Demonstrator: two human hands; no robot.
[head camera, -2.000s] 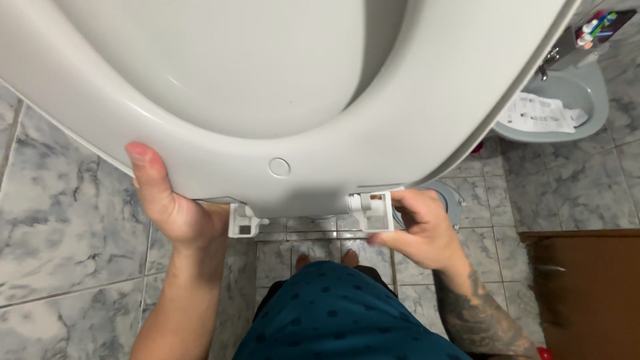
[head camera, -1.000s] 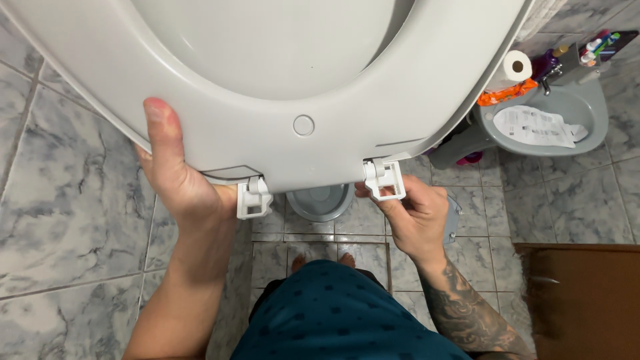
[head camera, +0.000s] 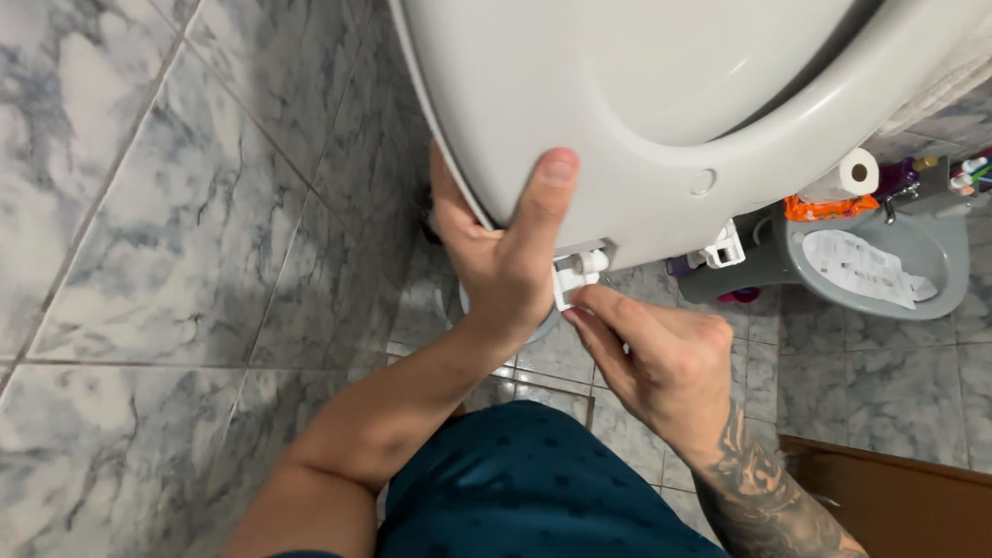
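A white plastic toilet seat with its lid (head camera: 659, 178) is held up in front of me, its hinge edge toward my body. My left hand (head camera: 508, 248) grips its left corner, thumb on the near face and the other fingers behind the edge. The thumb and index finger of my right hand (head camera: 659, 356) pinch the left white plastic hinge bracket (head camera: 573, 280), just beside my left wrist. The right hinge bracket (head camera: 725, 246) hangs from the same edge, untouched. The fingertips behind the seat are hidden.
At the right is a grey sink (head camera: 922, 302) with a printed paper sheet (head camera: 860, 263) in it. A toilet paper roll (head camera: 845, 177) and an orange packet (head camera: 829, 208) sit on its rim. Marbled tile wall (head camera: 170, 232) is at the left, a brown wooden panel (head camera: 899, 496) at the lower right.
My right hand has moved from the right hinge bracket to the left one. The seat has swung and tilted, with my left hand still on its left side. The view has shifted.
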